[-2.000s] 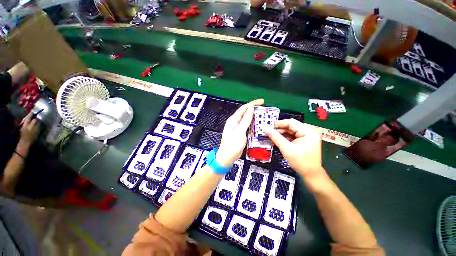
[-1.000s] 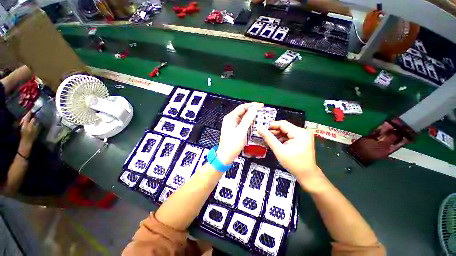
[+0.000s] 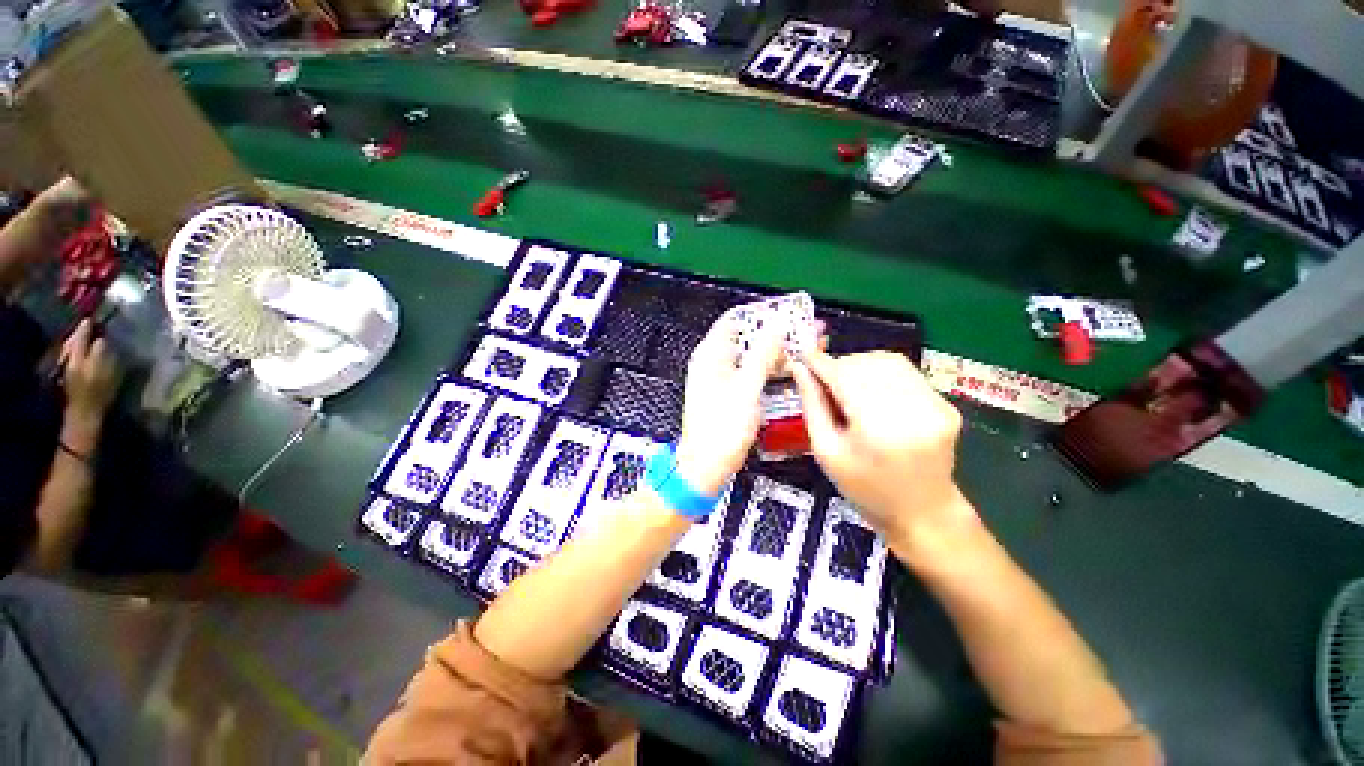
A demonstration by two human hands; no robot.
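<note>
My left hand (image 3: 727, 392), with a blue wristband, is shut on a part-built unit (image 3: 775, 323) above the back of the black parts tray (image 3: 681, 287). The unit has a silver-white patterned face at the top and a red portion (image 3: 784, 436) lower down, partly hidden by my fingers. My right hand (image 3: 886, 434) is at the unit's right side, thumb and fingertips together against its face. Whether they pinch a small fitting cannot be told. Long panels (image 3: 760, 557) and short panels (image 3: 723, 669) lie in the tray's pockets.
A white desk fan (image 3: 292, 299) stands left of the tray. Behind runs a green conveyor belt (image 3: 584, 195) with units (image 3: 902, 163) and red parts (image 3: 501, 192). A phone (image 3: 1159, 416) leans by the right post. A second tray (image 3: 957, 90) lies across the belt. Another person's arms show far left.
The unit is tilted differently and my fingers cover more of it. My right hand has turned, its fingers curled closer. Items on the belt have shifted right in view.
</note>
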